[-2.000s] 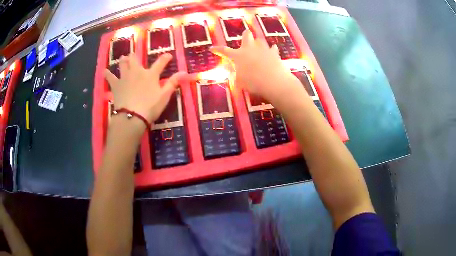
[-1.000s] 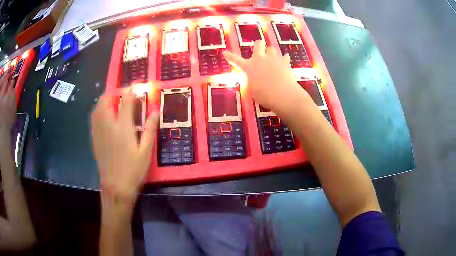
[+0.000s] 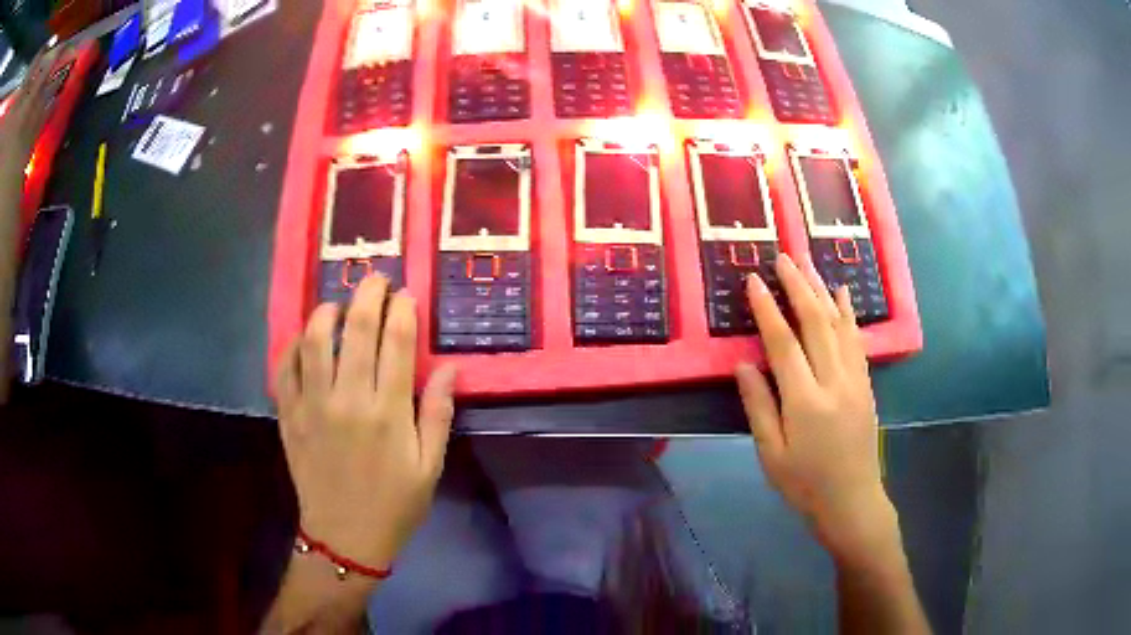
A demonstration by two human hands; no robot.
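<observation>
A red foam tray point(image 3: 558, 377) lies on the bench with keypad phones in two rows of pockets. Several back-row phones, such as the far-left one point(image 3: 372, 75), show bright whitish screens; the back-right phone point(image 3: 789, 62) has a dark screen. The front-row phones, such as the middle one point(image 3: 620, 242), have dark screens and orange-red rings. My left hand point(image 3: 360, 397) has its fingers over the keypad of the front-left phone, partly hiding it. My right hand point(image 3: 819, 385) is spread at the tray's front right, fingertips over the keypads of the two right front phones. Neither hand grips anything.
White and blue printed flat pieces point(image 3: 170, 143) lie on the green bench point(image 3: 186, 273) at left, near a thin yellow stick point(image 3: 99, 180). A dark smartphone point(image 3: 44, 292) lies at the left edge. Another red tray point(image 3: 60, 118) and part of a person's arm point(image 3: 15, 186) show at far left.
My right hand has moved from the back row to the front right. My left hand has settled over the front-left phone. More back-row screens are bright. The tray appears lower in view.
</observation>
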